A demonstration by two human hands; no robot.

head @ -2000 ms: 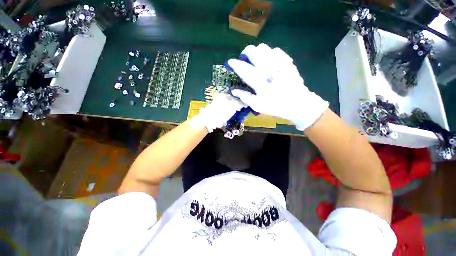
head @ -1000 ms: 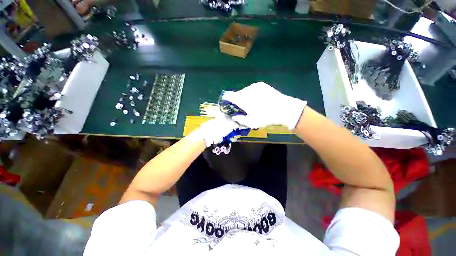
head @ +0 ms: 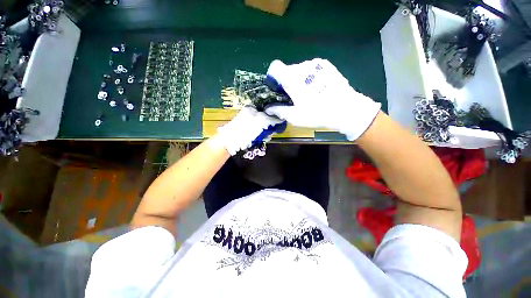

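My left hand [head: 247, 129], in a white knit glove with blue fingertips, is closed around a clump of wired boards over the yellow strip [head: 216, 123]. Silvery ring ends [head: 254, 152] hang below it past the bench edge. My right hand [head: 320, 96], gloved the same way, has its fingers on dark boards [head: 262, 96] just above my left hand; its fingertips partly hide them. Part of a green-and-silver board piece [head: 247, 78] shows behind my hands, with pale scrap strips [head: 231, 99] beside it. A whole PCB panel [head: 167, 81] lies flat to the left.
Loose round end components [head: 119, 81] lie left of the panel. White trays with board bundles stand at left [head: 46, 75] and right [head: 402, 70]. A small carton [head: 269, 4] is at the back. Red stools [head: 378, 218] and cartons [head: 87, 204] are below.
The view has shifted, so the bench things sit higher and further left. My right hand's fingers have opened somewhat from the boards, showing more of them. My left hand still holds the clump.
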